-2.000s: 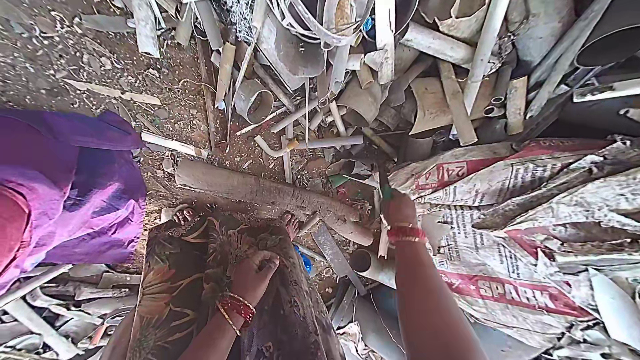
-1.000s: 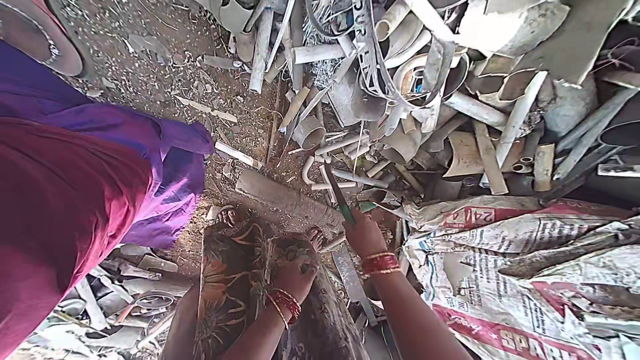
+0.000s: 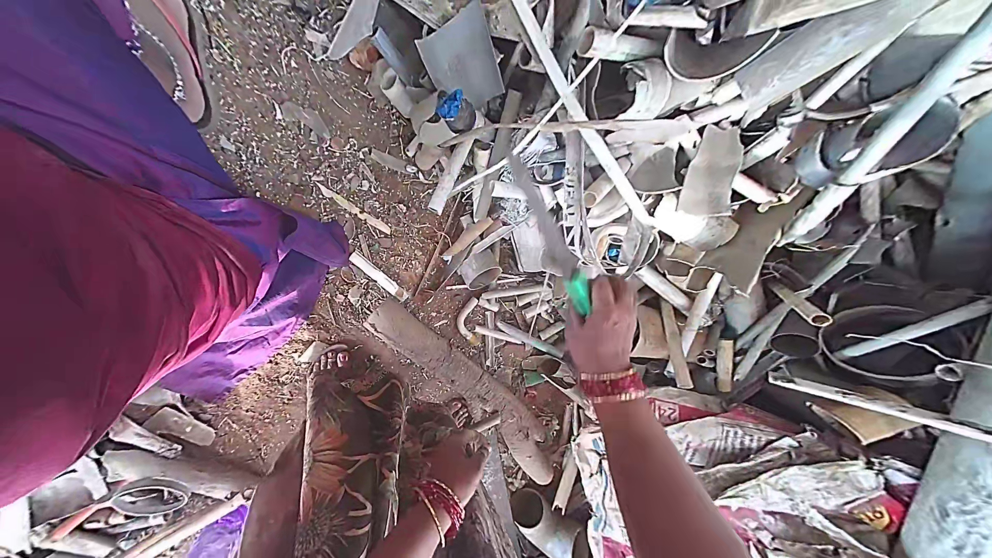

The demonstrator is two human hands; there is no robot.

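Note:
My right hand (image 3: 603, 322) is closed around the green handle of a long-bladed knife or saw (image 3: 542, 213); its blurred blade points up and left over the scrap pile. My left hand (image 3: 457, 463) rests by my knee on the patterned cloth (image 3: 329, 465), its fingers curled around the end of a short stick or pipe piece (image 3: 487, 422). A thick, worn wooden log (image 3: 442, 364) lies slantwise on the ground in front of my feet. Several pale pipe pieces, one a curved pipe (image 3: 465, 319), lie between the log and the pile.
Scrap plastic pipes and broken sheets (image 3: 713, 170) are heaped ahead and to the right. Printed woven sacks (image 3: 814, 496) lie at lower right. A person in purple and maroon cloth (image 3: 155, 294) is close at left, with a sandal (image 3: 174, 54) showing. More scraps (image 3: 178, 426) lie at lower left.
My right hand has raised the bladed tool from near the log up over the scrap pile. The left hand stays by my knee. The view has shifted, showing more of the pile and the person at left.

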